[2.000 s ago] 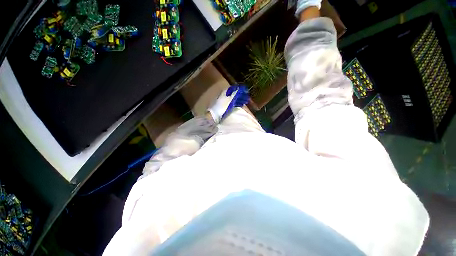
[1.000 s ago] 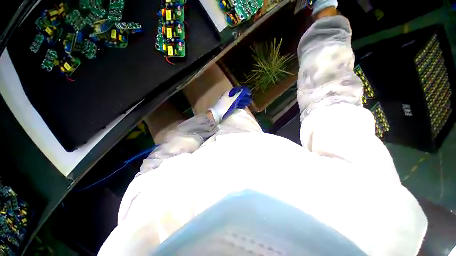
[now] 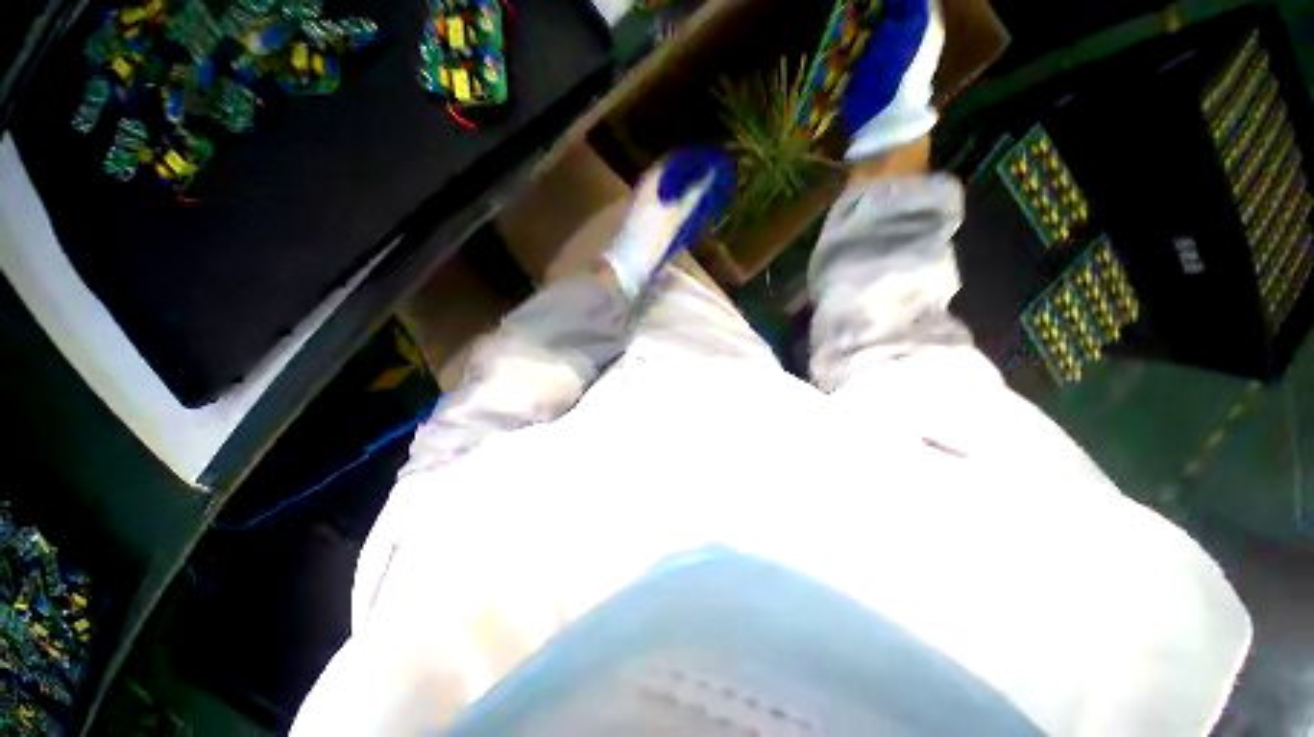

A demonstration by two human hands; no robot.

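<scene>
My right hand (image 3: pixel 894 79), in a white glove with blue palm and fingers, holds a long PCB strip (image 3: pixel 839 61) with yellow and blue parts over the open brown box; the strip's upper end is cut off by the frame's top edge. My left hand (image 3: pixel 689 195), gloved the same way and slightly blurred, is at the box's near left side with its fingers curled. Whether it holds anything is hidden. A bunch of thin yellow-green sticks (image 3: pixel 767 144) is in the scrap box (image 3: pixel 778 242), below the strip.
The black tray (image 3: pixel 317 216) on a white sheet holds a heap of single PCBs (image 3: pixel 188 72) and another PCB strip (image 3: pixel 464 55). More boards fill the far left tray (image 3: pixel 41 612). At right are PCB panels (image 3: pixel 1081 310) and a black crate (image 3: pixel 1174 187) with panels in rows.
My right hand has come down from the top edge to above the box, and a PCB strip now shows in it. My left hand has moved slightly up. The view has shifted a little.
</scene>
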